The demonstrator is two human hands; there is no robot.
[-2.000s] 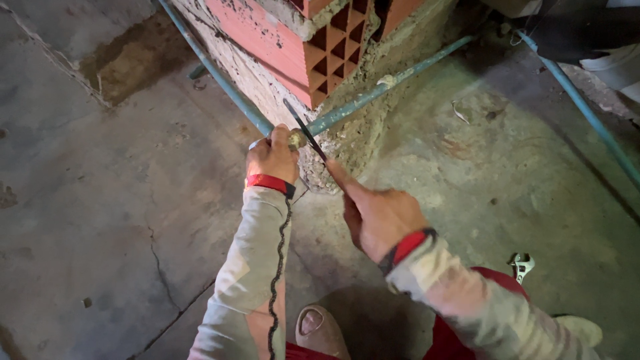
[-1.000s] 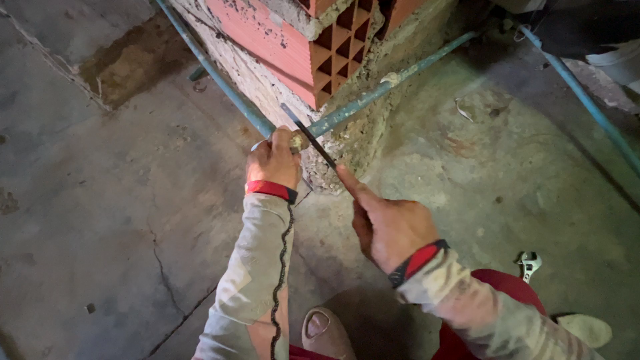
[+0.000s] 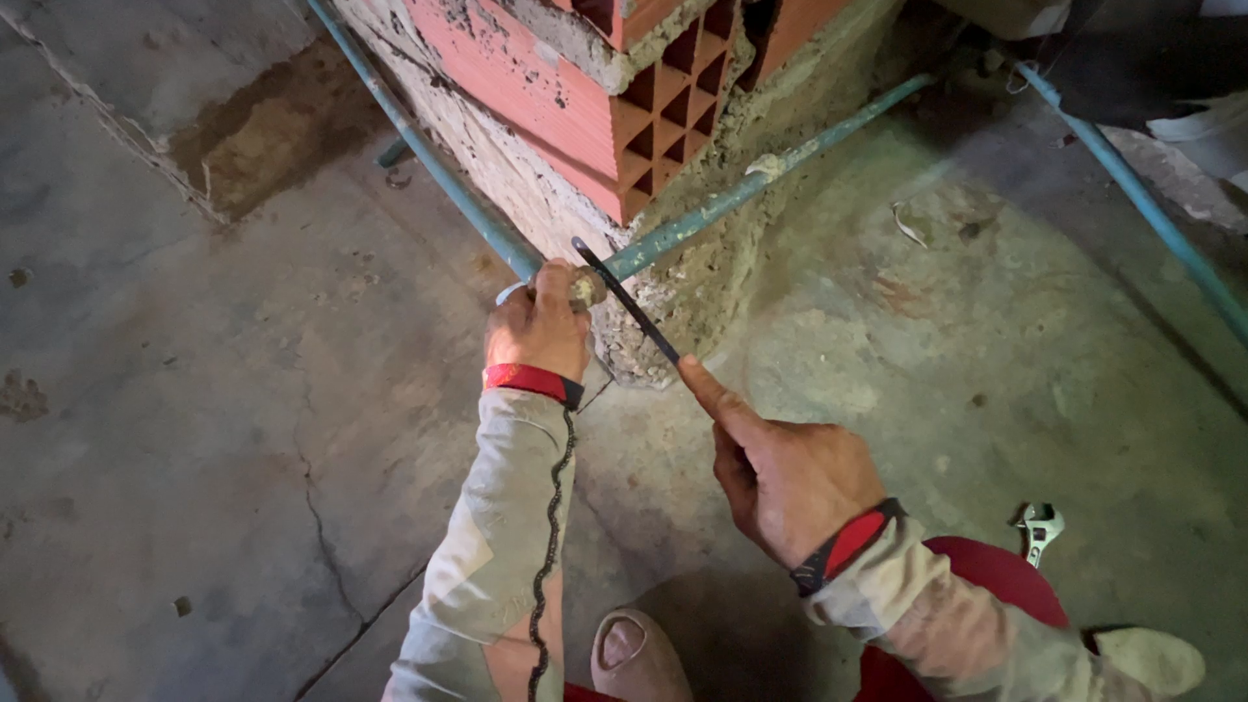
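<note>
My left hand (image 3: 541, 317) grips a pipe fitting (image 3: 583, 289) at the corner where two blue-green pipes meet. One pipe (image 3: 424, 156) runs up and left along the wall base, the other (image 3: 702, 216) up and right. My right hand (image 3: 799, 468) holds a thin dark blade (image 3: 632, 310), which looks like a hacksaw blade, its index finger stretched along it. The blade lies across the right-hand pipe, just beside the fitting. Its near end is hidden in my palm.
A hollow red brick (image 3: 585, 127) rests on the rough concrete base (image 3: 673, 322) behind the pipes. An adjustable wrench (image 3: 1039, 531) lies on the floor by my right knee. Another blue pipe (image 3: 1150, 205) crosses at the right. My shoes are at the bottom.
My right hand has shifted slightly back and forth with the blade, which stays across the pipe by the fitting. My left hand keeps its hold.
</note>
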